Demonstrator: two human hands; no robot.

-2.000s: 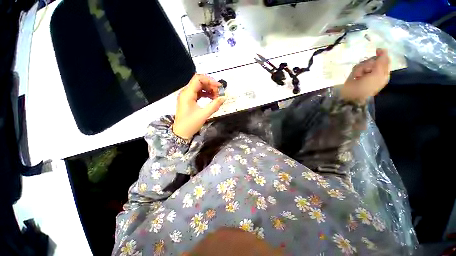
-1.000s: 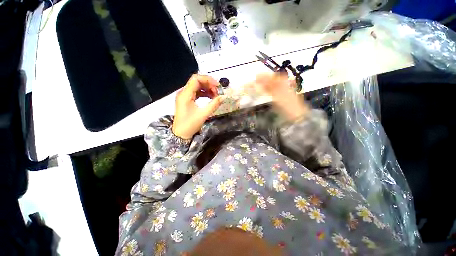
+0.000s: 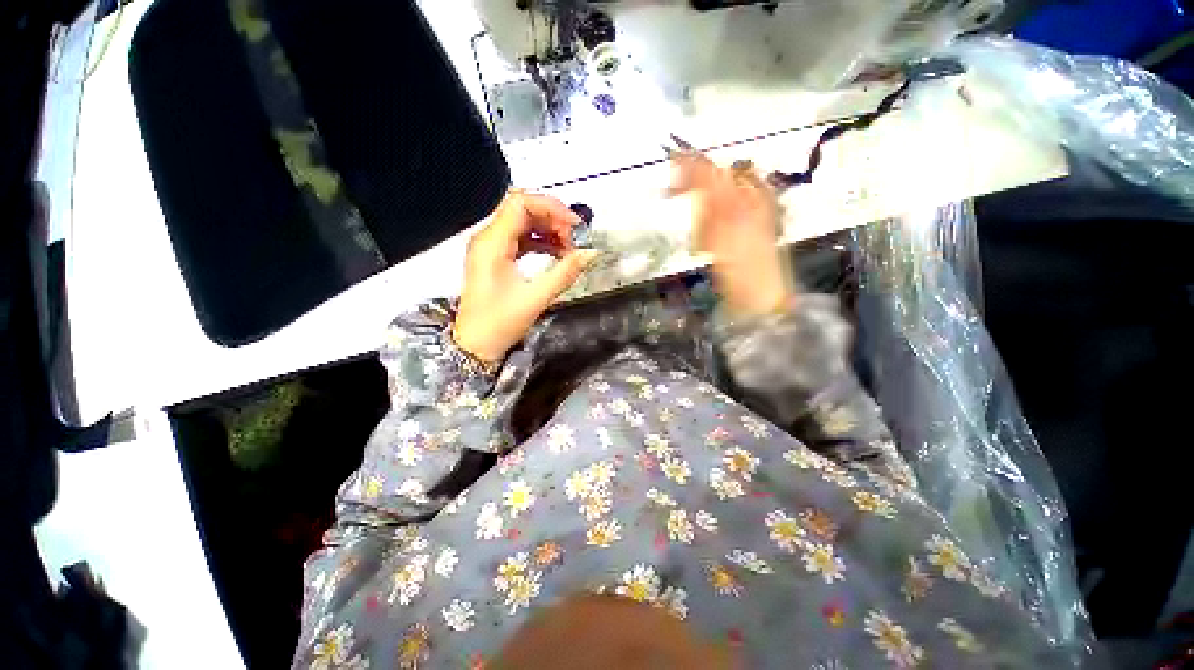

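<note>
My left hand [image 3: 504, 275] holds a small shiny metal piece [image 3: 580, 236], likely a bobbin case, between thumb and forefinger above the table's front edge. A small dark round piece [image 3: 581, 212], maybe a bobbin, shows just beyond the fingertips. My right hand [image 3: 736, 229] is blurred, over the snips [image 3: 678, 147], whose blade tips show past the fingers. Whether it grips them I cannot tell. The black cord [image 3: 838, 132] runs from there to the right.
A black padded panel [image 3: 406, 118] with a camouflage strip [image 3: 308, 164] lies on the white table [image 3: 118, 327] at left. The sewing machine [image 3: 786, 52] stands behind, its needle area lit. Clear plastic [image 3: 976, 380] hangs at the right table edge.
My right hand has come from the far right to the snips, and since a second ago its fingers have moved forward over them. My left hand has stayed in place with the metal piece.
</note>
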